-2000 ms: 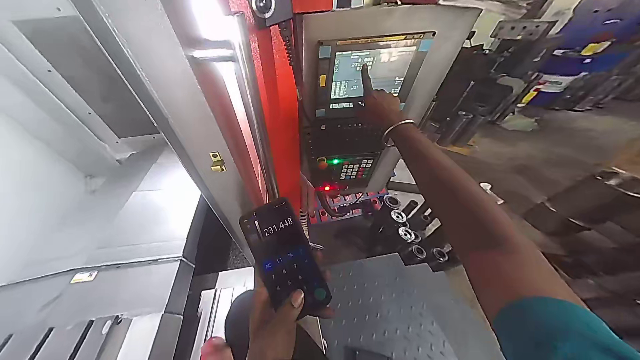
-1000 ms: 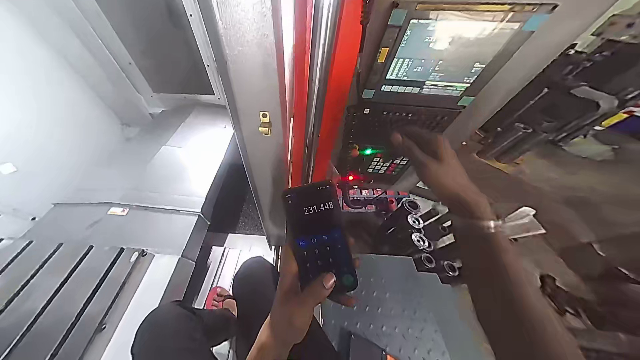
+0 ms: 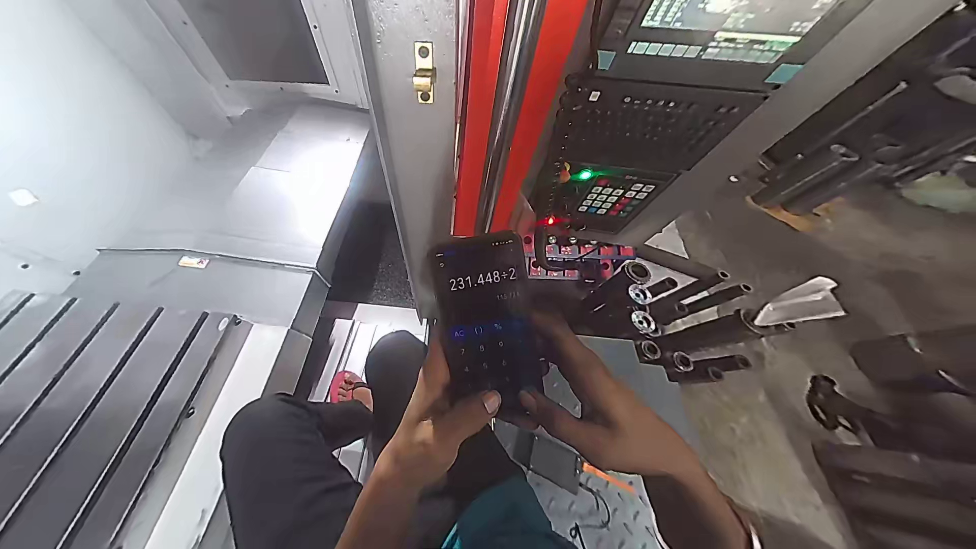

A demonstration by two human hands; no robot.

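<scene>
A black smartphone [image 3: 488,305] with a calculator on its screen is upright in the middle of the head view; it reads 231.448÷2. My left hand [image 3: 435,423] holds it along its left edge, with the thumb over the lower screen. My right hand [image 3: 602,404] is around the phone's right side, its thumb at the lower right corner and its other fingers hidden behind. Beyond the phone, at the upper right, stands the machine's control panel [image 3: 663,122] with a lit display [image 3: 732,30], a keypad [image 3: 614,198], a green light and a red light.
At the left, a slotted machine table [image 3: 99,396] lies beside sheet-metal covers [image 3: 229,183]. A door frame with a brass catch [image 3: 424,72] and a metal handle bar [image 3: 503,114] rise ahead. Tool holders [image 3: 679,328] stand right of the phone, over a tread-plate step [image 3: 610,473].
My right hand has come down from the display, past the keypad, to the phone. The calculator's line has gone from 231.448 to 231.448÷2. The view has swung down and right.
</scene>
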